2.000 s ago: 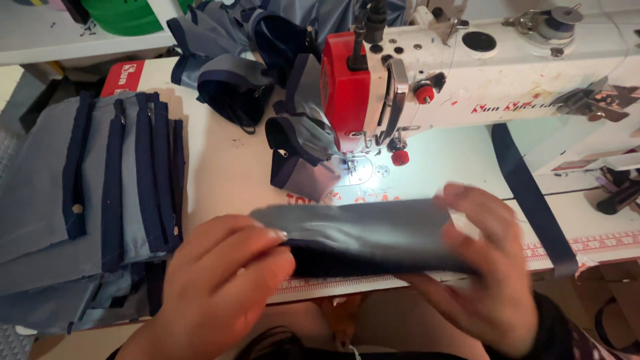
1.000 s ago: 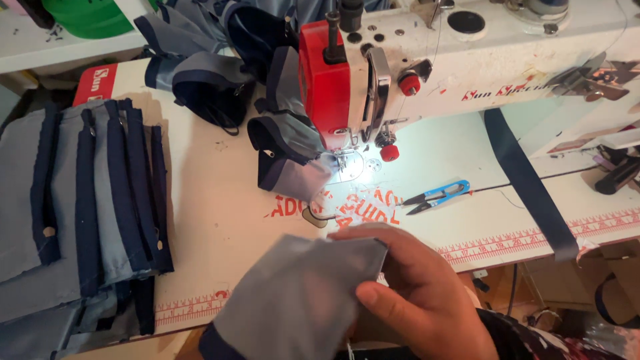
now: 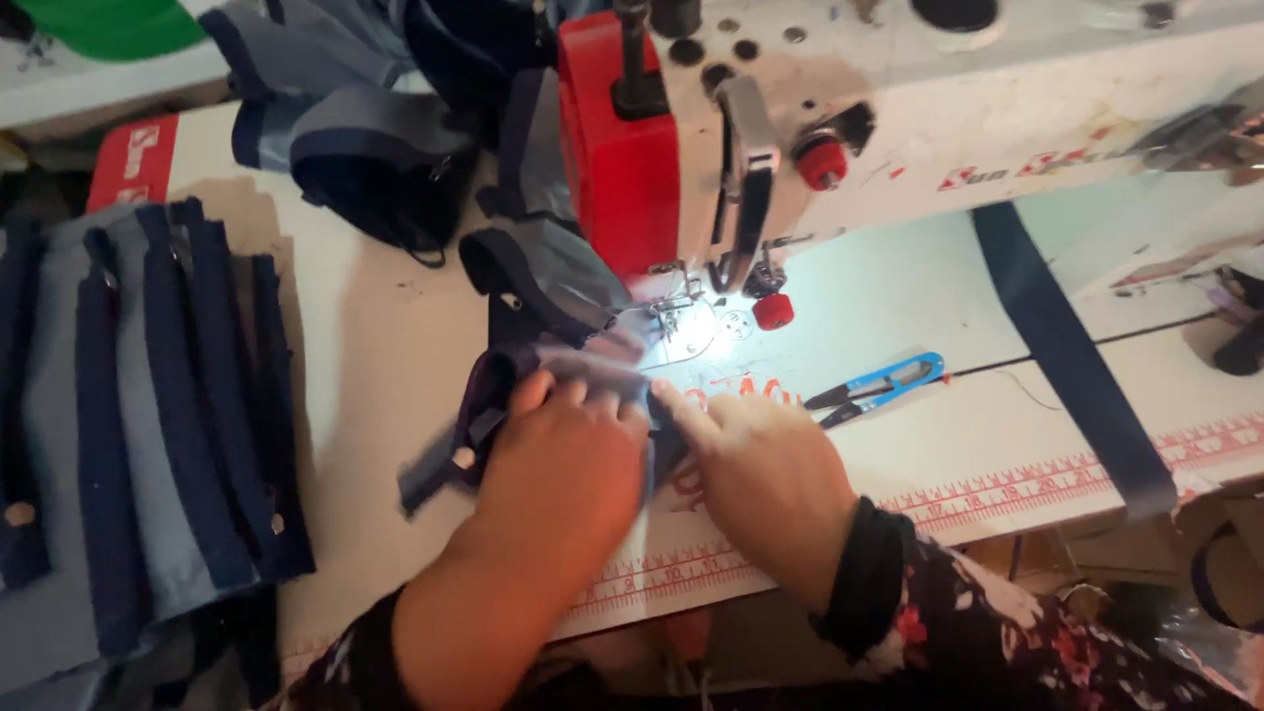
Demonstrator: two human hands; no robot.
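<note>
A grey and navy fabric piece [image 3: 592,373], partly hidden under my hands, lies just in front of the needle area of a sewing machine [image 3: 681,316]. My left hand [image 3: 568,464] presses on it with bent fingers. My right hand [image 3: 760,464] touches its right edge with the index finger near the lit needle plate. Directly behind it, a similar sewn piece [image 3: 553,272] reaches to the presser foot. Blue thread snips [image 3: 879,387] rest on the table to the right of my right hand.
A stack of grey and navy pieces [image 3: 188,395] lies at the left. More sewn pieces [image 3: 375,158] are heaped behind, left of the red machine head [image 3: 622,148]. A navy strip [image 3: 1071,355] crosses the table at the right. A printed red ruler [image 3: 691,568] runs along the front edge.
The fabric piece, held near the front edge a second ago, now lies by the needle area. Both hands have come down onto it. The snips, covered two seconds ago, are visible.
</note>
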